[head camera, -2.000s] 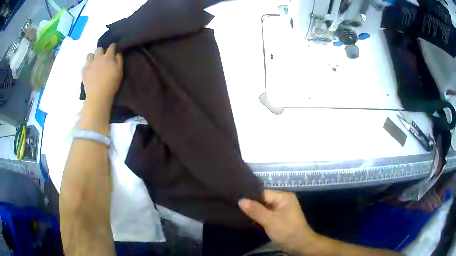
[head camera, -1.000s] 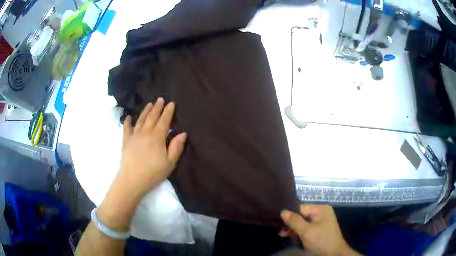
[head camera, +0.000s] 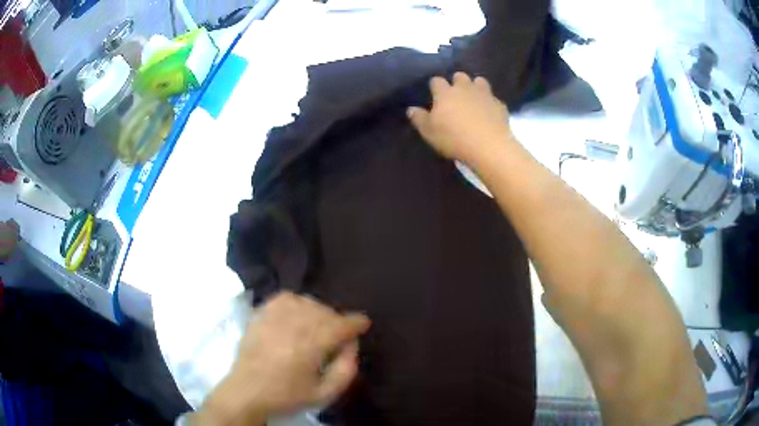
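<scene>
A large dark brown fabric panel (head camera: 416, 266) lies spread over the white table, with bunched folds at its left edge and more brown fabric at the top. My right hand (head camera: 462, 116) rests on the panel's upper part, palm down, fingers slightly bent and apart. My left hand (head camera: 291, 358) is at the lower left edge of the panel, blurred, with index finger and thumb apart over the fabric; whether its curled fingers grip cloth is hidden. White cloth (head camera: 208, 333) shows beside my left hand.
The sewing machine head (head camera: 687, 150) stands at right; the needle area is partly hidden. Snips (head camera: 729, 359) and a small flat plate (head camera: 704, 360) lie at lower right. At left are a grey speaker-like box (head camera: 62, 129), a green pack (head camera: 175, 66) and yellow-handled scissors (head camera: 79, 241).
My right hand has left the panel's lower right corner and moved to its upper part. My left hand has moved down along the left edge. The view has shifted left, and the panel lies spread.
</scene>
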